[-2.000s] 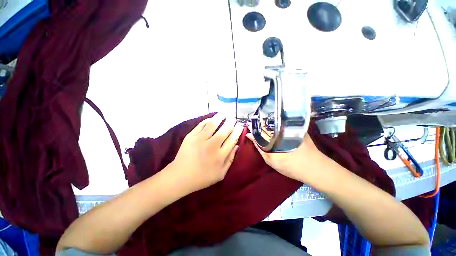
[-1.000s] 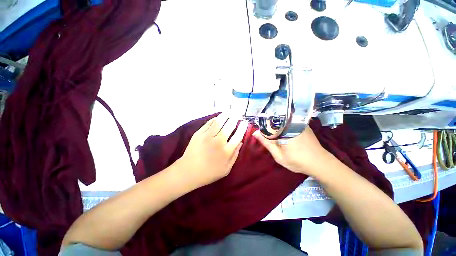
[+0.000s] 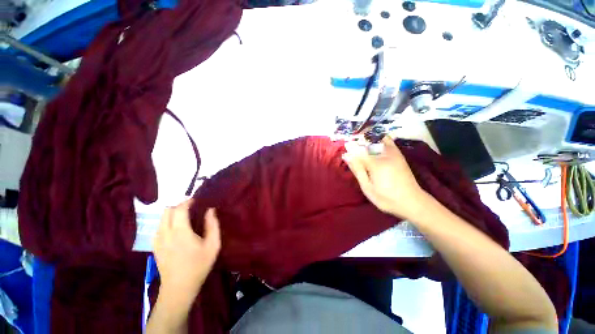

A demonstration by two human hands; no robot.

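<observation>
The dark red garment piece [image 3: 280, 202] lies on the white table, its top edge at the presser foot and needle [image 3: 355, 130] of the sewing machine [image 3: 430, 55]. My right hand [image 3: 388, 179] grips the cloth just right of the needle; some fingertips are hidden by the machine parts. My left hand [image 3: 186, 244] is at the cloth's left edge, thumb and fingers apart, fingertips touching the edge; it is slightly blurred.
A maroon garment pile [image 3: 91, 150] lies at left, with a thin tie [image 3: 189, 140]. At right are a flat black item [image 3: 462, 147], snips [image 3: 505, 186], a blue and orange tool [image 3: 530, 205] and cord loops [image 3: 579, 189]. Blue crate parts [image 3: 468, 313] show below the table.
My left hand has left the needle area and moved down and left to the cloth's edge. My right hand stays by the needle. The view has shifted, showing more of the machine.
</observation>
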